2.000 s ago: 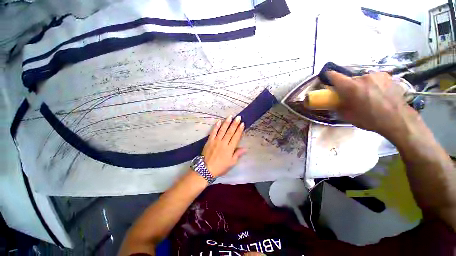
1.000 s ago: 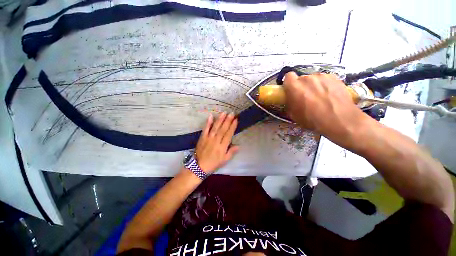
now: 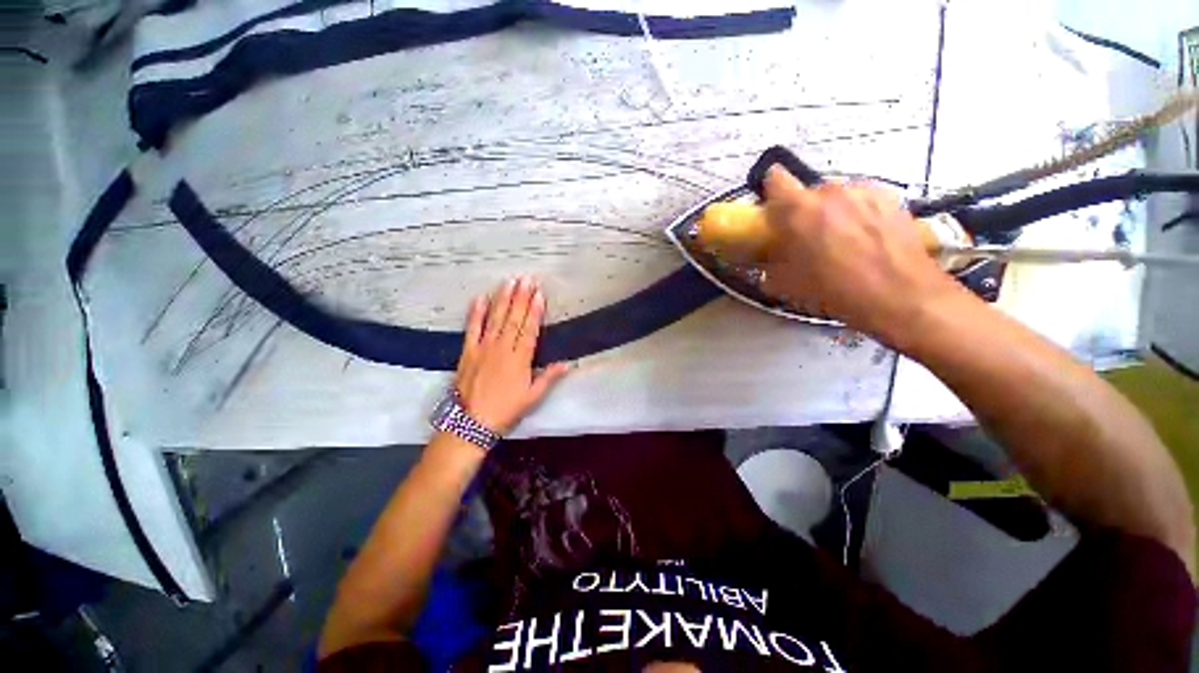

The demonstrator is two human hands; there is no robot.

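Note:
A long navy waistband strip (image 3: 385, 345) lies in a curve on the white marked table. My left hand (image 3: 502, 355) lies flat on the strip with fingers extended, pressing it near its lowest part. My right hand (image 3: 855, 250) grips the yellow handle of the steam iron (image 3: 721, 270). The iron's pointed tip faces left and its soleplate covers the strip's right end.
Waiting navy and white bands (image 3: 349, 50) lie along the table's far side. Another navy strip (image 3: 112, 493) runs down the left table edge. Iron hoses (image 3: 1072, 195) trail off to the right. Drawn guide lines (image 3: 552, 155) curve across the white table (image 3: 303, 414).
The iron has moved left from beside the strip onto its right end. My left hand has slid left along the strip. The view has shifted.

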